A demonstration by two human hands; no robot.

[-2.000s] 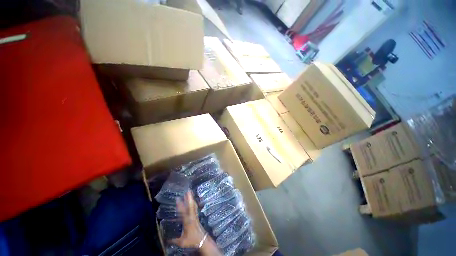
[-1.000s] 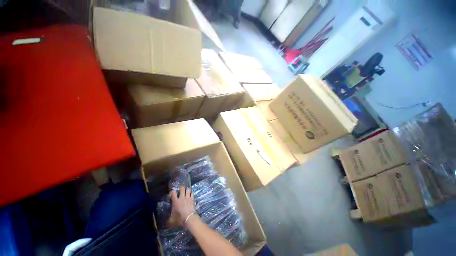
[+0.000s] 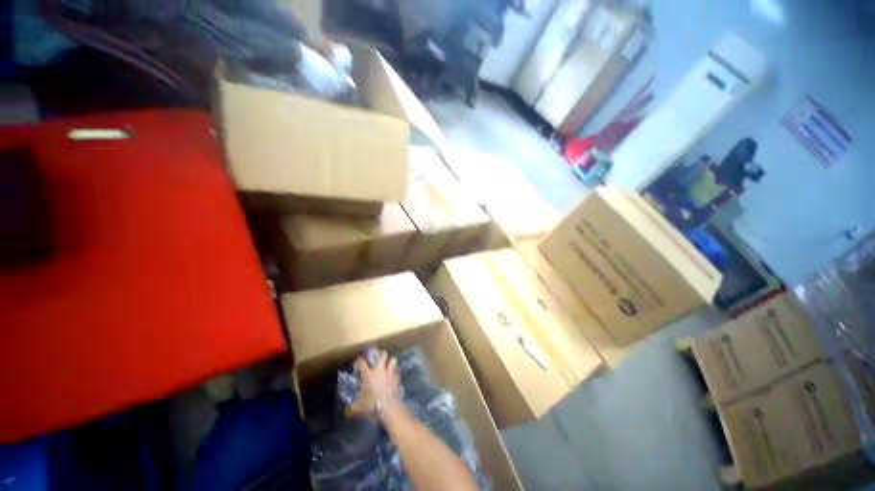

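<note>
The open packing carton [image 3: 365,309] stands at the bottom centre, with shiny bubble bags [image 3: 434,410] with dark contents packed inside. My bare right hand [image 3: 376,385], with a bracelet at the wrist, reaches in from the bottom edge. It rests on a clear bubble bag [image 3: 347,382] near the carton's far left part. Its fingers look bent and slightly apart. Blur hides whether they grip the bag. My left hand is out of the picture.
The red-topped work table [image 3: 163,288] is at left, bearing a dark block [image 3: 24,206] and a white strip [image 3: 99,134]. An open carton [image 3: 312,144] with whitish plastic stands beyond. Closed cartons [image 3: 513,326] stand right of the packing carton; more stand on a pallet far right.
The view has tilted up, so things sit lower and the dark block on the table shows. My right hand stays on the bags, further towards the carton's far end. The white glove has left the view.
</note>
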